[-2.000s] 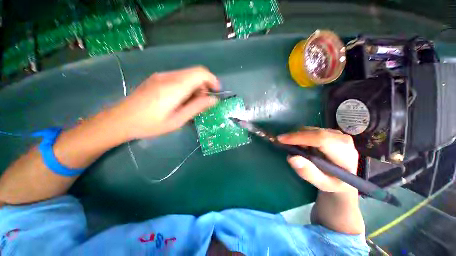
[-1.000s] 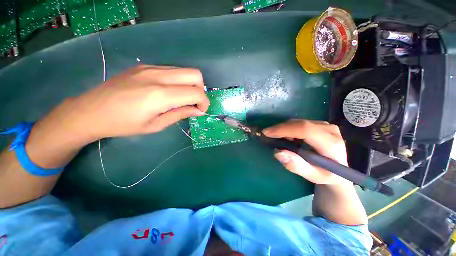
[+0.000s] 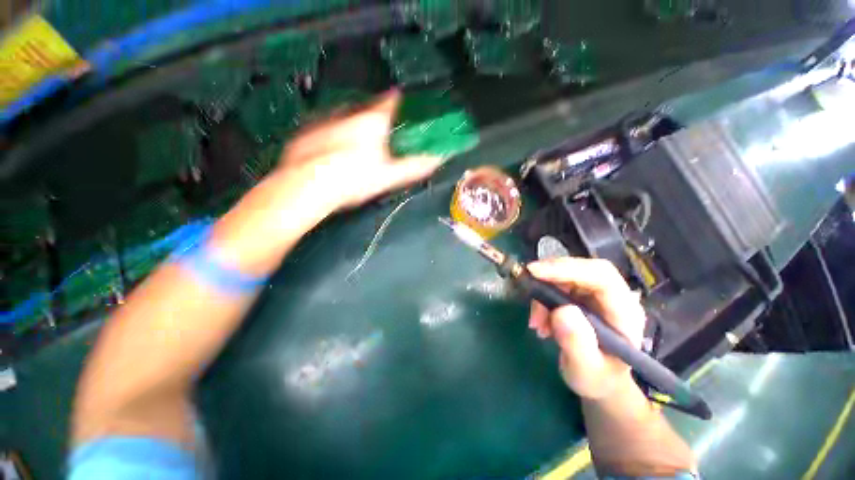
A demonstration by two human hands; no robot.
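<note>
My left hand [image 3: 342, 159] is blurred, reaching over the dark strip beyond the bench. Its thumb and a finger are spread beside a green circuit board [image 3: 436, 134]; I cannot tell whether they grip it. My right hand [image 3: 591, 323] is shut on the black soldering iron [image 3: 600, 328], its tip pointing up and left above the mat, left of the yellow-amber tub [image 3: 486, 201]. A thin strand of solder wire [image 3: 380, 236] lies on the green mat [image 3: 403, 375] below my left hand.
Several blurred green boards [image 3: 412, 58] stand along the dark strip. The black fume extractor fan [image 3: 609, 230] is beyond and right of my right hand. A yellow label [image 3: 37, 61] is at the upper left. A blue band [image 3: 220, 267] is around my left wrist.
The view has shifted. My left hand has moved from the work area to the dark strip. No board lies under the iron now; its tip is raised clear.
</note>
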